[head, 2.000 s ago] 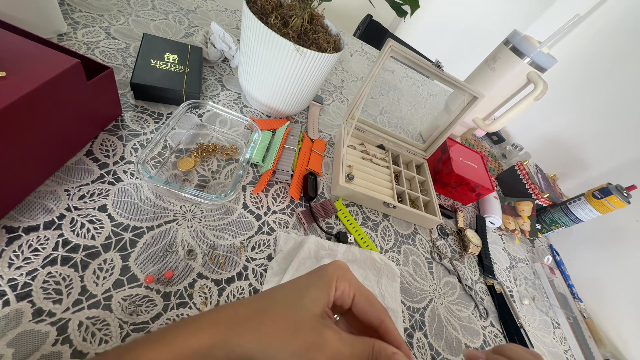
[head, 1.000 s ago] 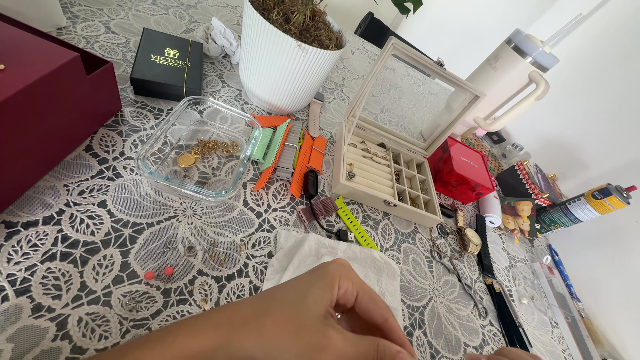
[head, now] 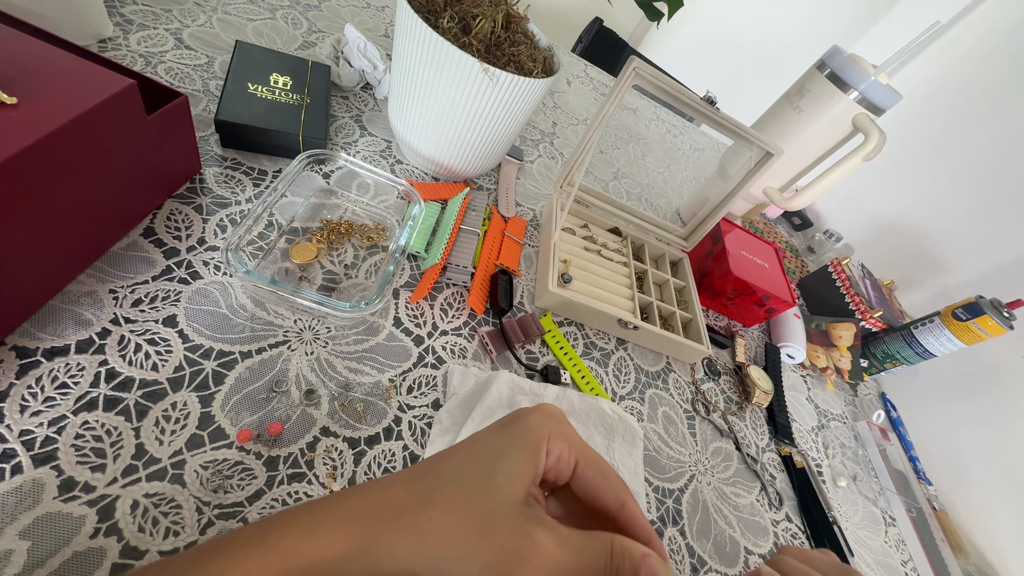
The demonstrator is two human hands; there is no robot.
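Observation:
My left hand (head: 512, 496) reaches in from the bottom left over a white cloth or paper napkin (head: 472, 400), fingers curled and their tips near the lower edge. Something small and shiny shows between its fingers; I cannot tell what it is. Only the knuckles of my right hand (head: 800, 562) show at the bottom edge. Beyond the napkin lie a lime-green watch strap (head: 574, 358) and a mauve strap (head: 512, 336). An open cream jewelry box (head: 588, 314) with a glass lid holds rings and other small pieces. Gold chain jewelry (head: 344, 234) lies in a glass dish (head: 320, 300).
Coral-tipped earrings (head: 260, 433) and small jewelry lie left on the lace tablecloth. Further off stand a black gift box (head: 272, 100), a white ribbed plant pot (head: 464, 96), a red box (head: 744, 272) and a cream tumbler (head: 816, 120). Watches (head: 756, 386) and a spray can (head: 936, 332) are right.

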